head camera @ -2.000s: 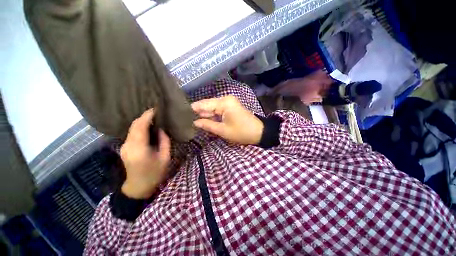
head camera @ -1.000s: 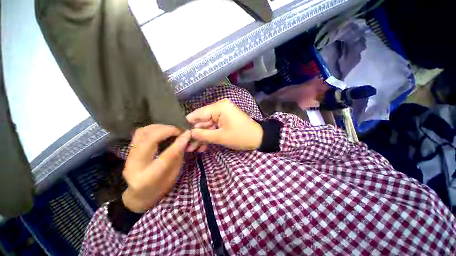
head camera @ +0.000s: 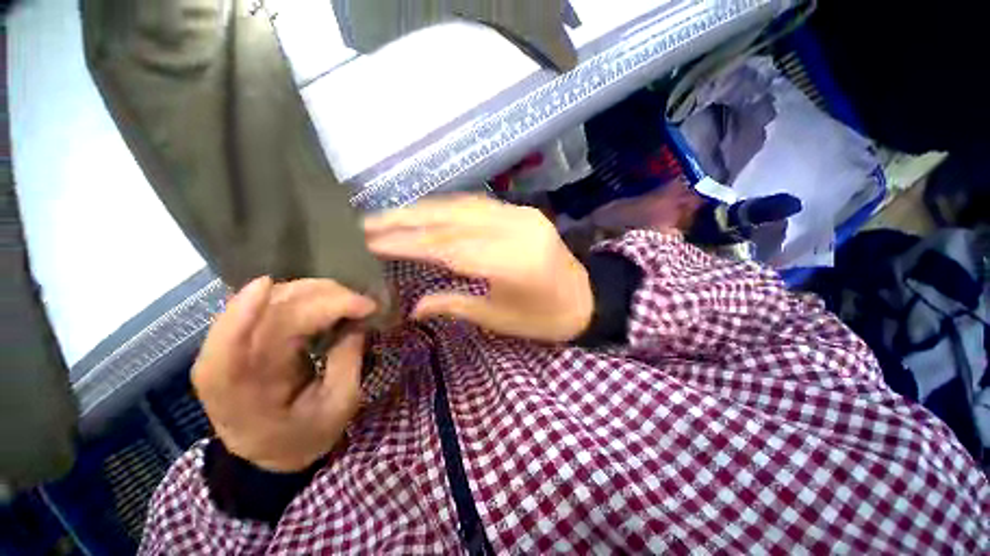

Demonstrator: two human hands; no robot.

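An olive-brown cut panel runs from the top left of the view down over the table's front edge to my lap. My left hand pinches the panel's lower end between thumb and fingers. My right hand is beside the panel's lower right edge, slightly blurred, with thumb and fingers apart; its fingertips are at the cloth and it grips nothing that I can see. The panel's upper end runs out of the picture into a bright glow.
The white table has a ruler strip along its front edge. A second olive-brown stack lies at the top. Long panels hang at far left. White and lilac cloth fills a blue-edged bin at right.
My right hand has parted from my left and its fingers have opened out flat. My left hand has moved a little left, still pinching the panel's end. The second stack shows more at the top.
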